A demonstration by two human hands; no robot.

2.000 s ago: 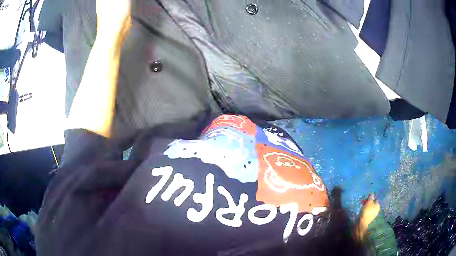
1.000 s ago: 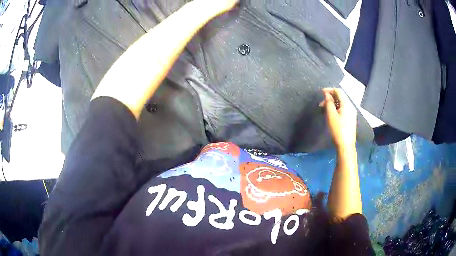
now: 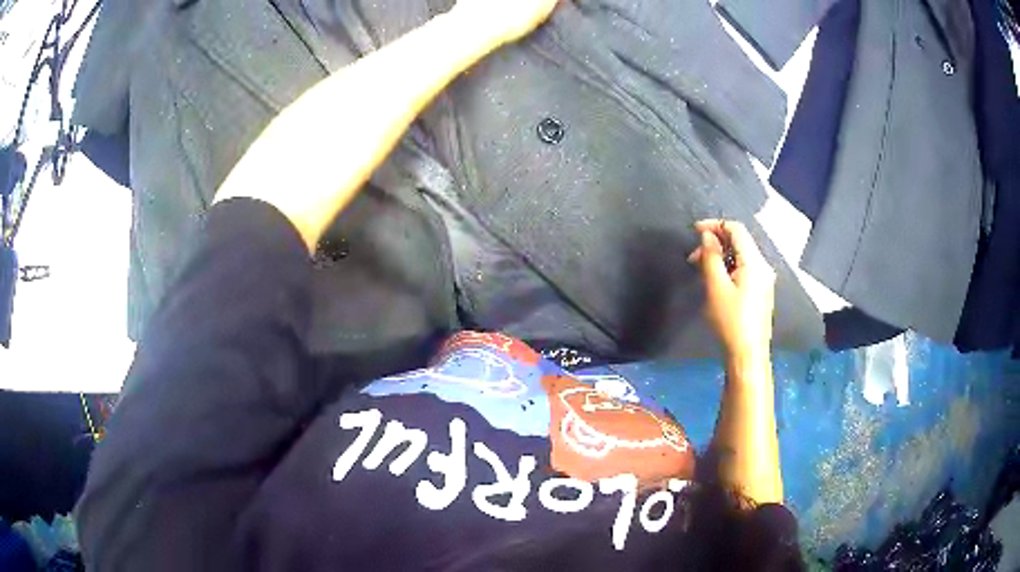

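A dark grey coat (image 3: 582, 184) lies spread in front of me, its front edge running down the middle and the shiny lining (image 3: 487, 263) showing at the lower opening. A dark round button (image 3: 550, 131) is on its front. My left arm reaches across the coat. My left hand (image 3: 539, 9) is at the top edge, mostly cut off, so its fingers are hidden. My right hand (image 3: 736, 268) is over the coat's lower right part, fingers curled around a small dark tool (image 3: 730, 260), possibly thread snips.
Grey and navy coats (image 3: 900, 168) lie at the right, over the white table (image 3: 67, 285). Black hangers or cords (image 3: 50, 106) lie at the far left. The worn blue floor (image 3: 850, 436) shows at the lower right, with a dark glossy heap (image 3: 934, 536) at the corner.
My left arm has swung from the left side across the coat. My right hand has risen from the lower right to over the coat, then shifted slightly left and down.
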